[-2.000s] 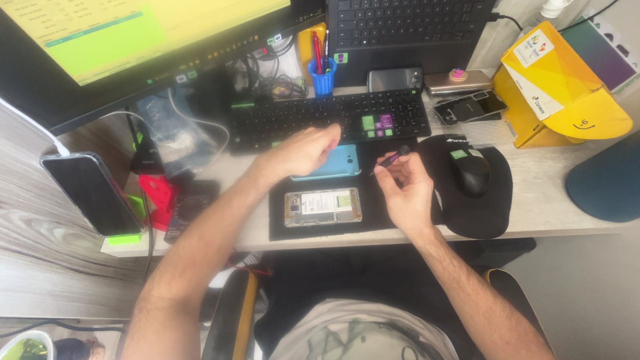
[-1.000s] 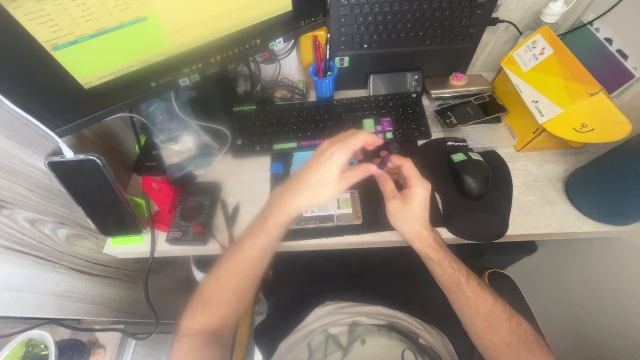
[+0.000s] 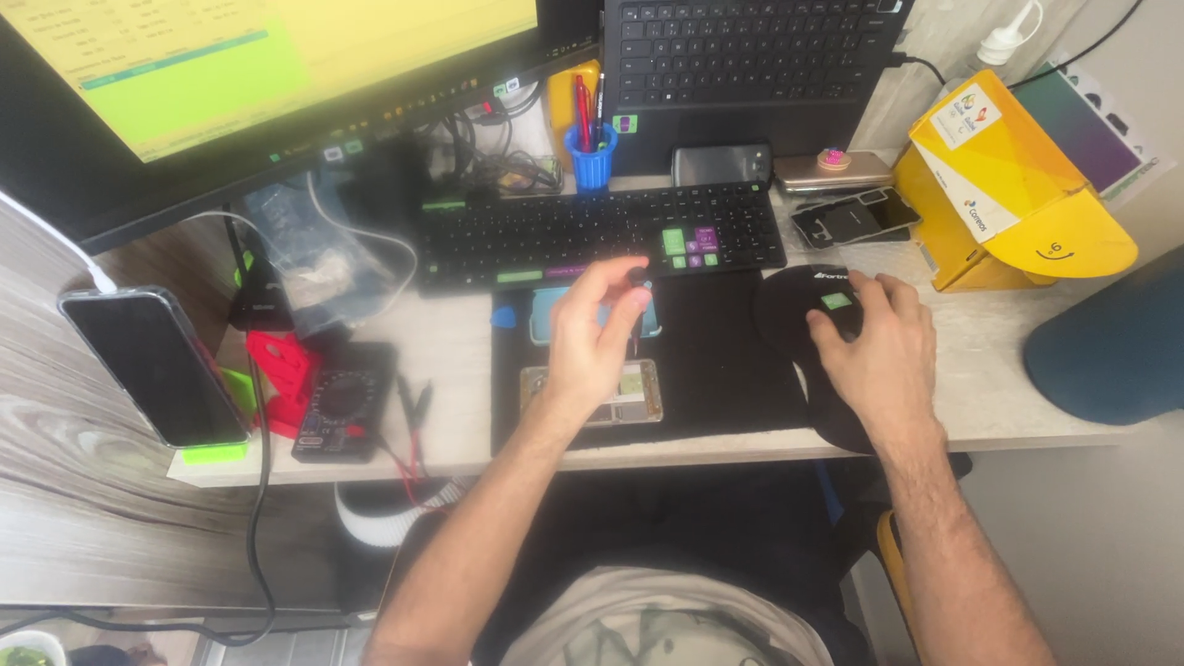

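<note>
My left hand (image 3: 597,333) grips a small precision screwdriver (image 3: 637,310) by its dark top, its thin shaft pointing down over an opened smartphone (image 3: 649,393). That phone lies on a black mat (image 3: 721,370), its inner parts facing up and partly hidden by my hand and wrist. Behind it, a light blue phone case (image 3: 541,314) rests on the mat, also partly covered. My right hand (image 3: 879,347) lies over a black computer mouse (image 3: 840,310) on a dark mouse pad (image 3: 782,310), fingers curved around it.
A black keyboard (image 3: 555,231) stands behind the mat, with a laptop (image 3: 740,83) beyond. On the left are a multimeter (image 3: 344,407) with probe leads, a red stand (image 3: 282,370) and a propped phone (image 3: 153,361). A yellow cardboard box (image 3: 999,194) and phone parts (image 3: 856,217) occupy the right.
My right hand has let go of the screwdriver and moved right onto the mouse. The screwdriver is now in my left hand, which has risen off the mat area with it.
</note>
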